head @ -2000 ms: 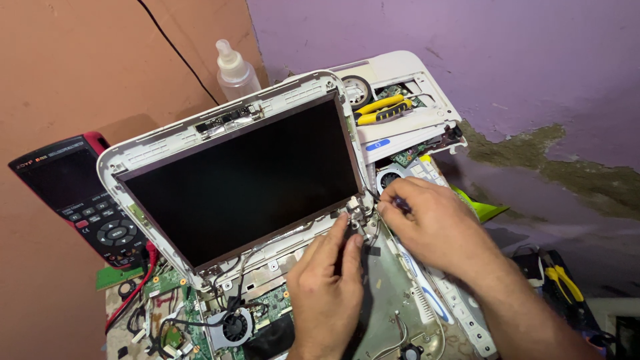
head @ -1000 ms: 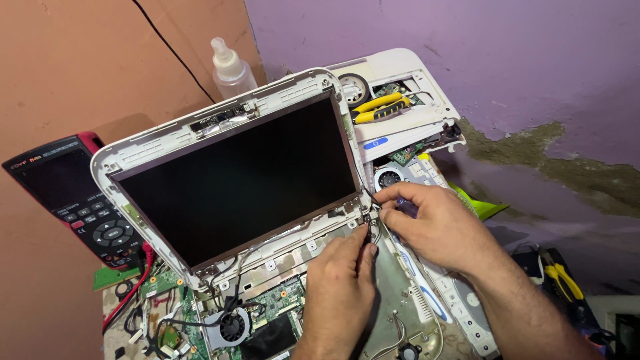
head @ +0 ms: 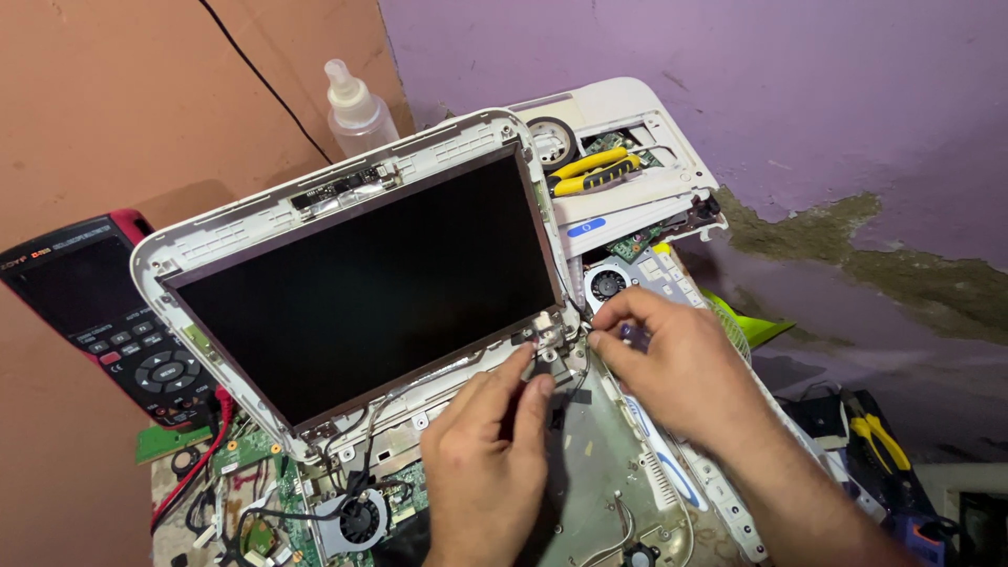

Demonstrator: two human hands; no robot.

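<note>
An opened laptop has its bare LCD panel point(head: 370, 283) in a white lid shell point(head: 213, 236), above an exposed metal base point(head: 587, 465). My left hand point(head: 492, 449) reaches to the lower right corner of the lid, its index fingertip at the metal hinge point(head: 547, 331) and its thumb apart. Just right of that corner, my right hand point(head: 677, 354) pinches a thin dark cable point(head: 579, 309) between thumb and index finger. A small purple-handled tool point(head: 634, 337) rests within the curled fingers of the same hand. A cooling fan point(head: 360, 520) lies on the circuit board at the lower left.
A multimeter point(head: 94, 315) with a red lead leans at the left. Behind the lid stand a plastic bottle point(head: 361, 118) and a white laptop casing point(head: 630, 102) bearing yellow-black pliers point(head: 594, 172). More yellow-handled pliers point(head: 878, 441) lie at the right, beyond a toothbrush point(head: 677, 472).
My left hand's fingertips have shifted slightly at the hinge, and its index finger and thumb are now further apart. My right hand stays beside the same corner.
</note>
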